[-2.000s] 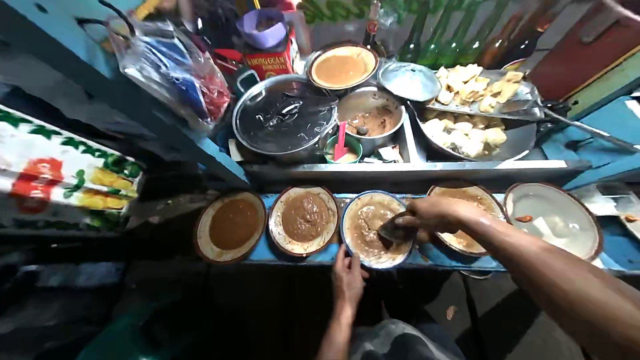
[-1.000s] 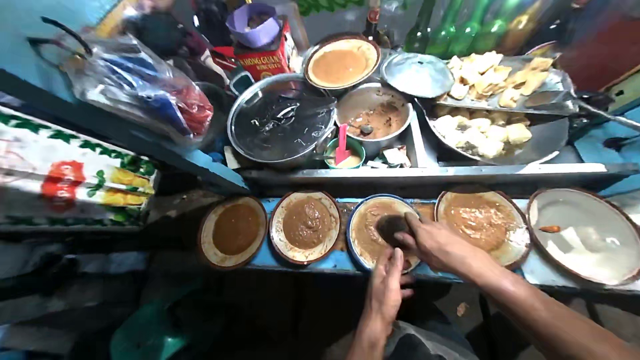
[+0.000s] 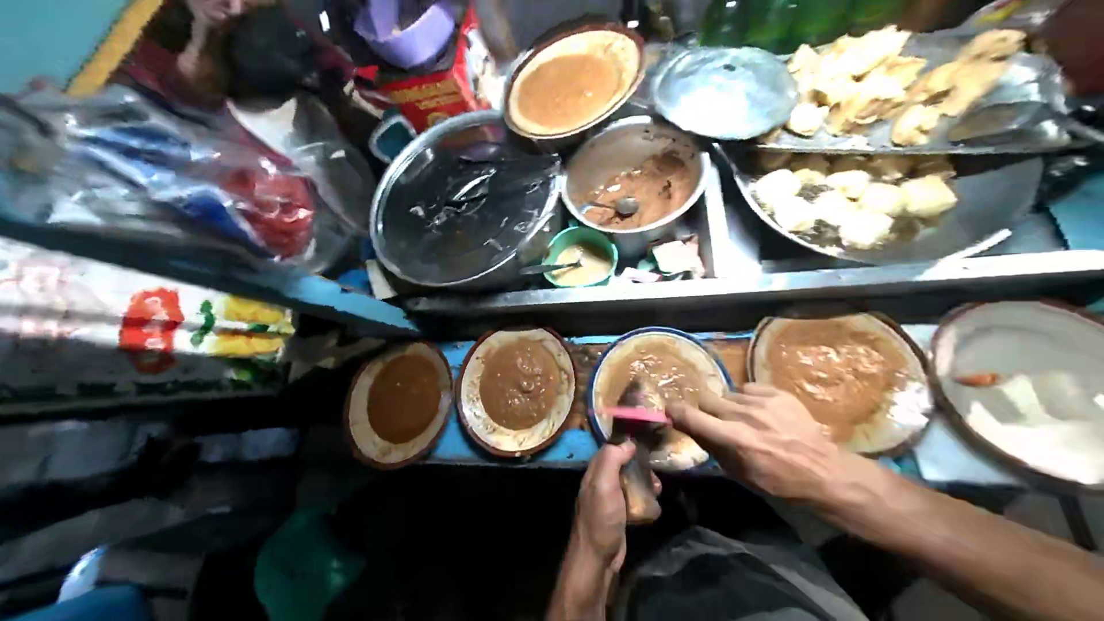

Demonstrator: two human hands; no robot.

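Note:
A row of plates holds brown sauce, and both hands are over the near side of the blue-rimmed plate (image 3: 604,366). My left hand (image 3: 601,496) grips a dark pestle (image 3: 640,496), its upper part over the sauce. In my right hand (image 3: 768,435), the fingers pinch a small pink plastic utensil (image 3: 636,415) against the pestle; its exact kind is unclear. To the right of this plate is a larger sauce plate (image 3: 832,371), partly behind my right hand. On the other side sit a brown-rimmed sauce plate (image 3: 517,379) and another one (image 3: 401,404).
A metal ledge (image 3: 776,283) runs behind the plates. Beyond it stand a lidded pot (image 3: 466,203), a pot of brown paste (image 3: 642,177), a green cup (image 3: 595,259) and a pan of pale fried pieces (image 3: 862,207). At right is a basin of whitish liquid (image 3: 1026,388). A person (image 3: 259,52) is at upper left.
The pestle, in my right hand earlier, is now in my left. The pink utensil, earlier standing in the green cup, is now in my right hand.

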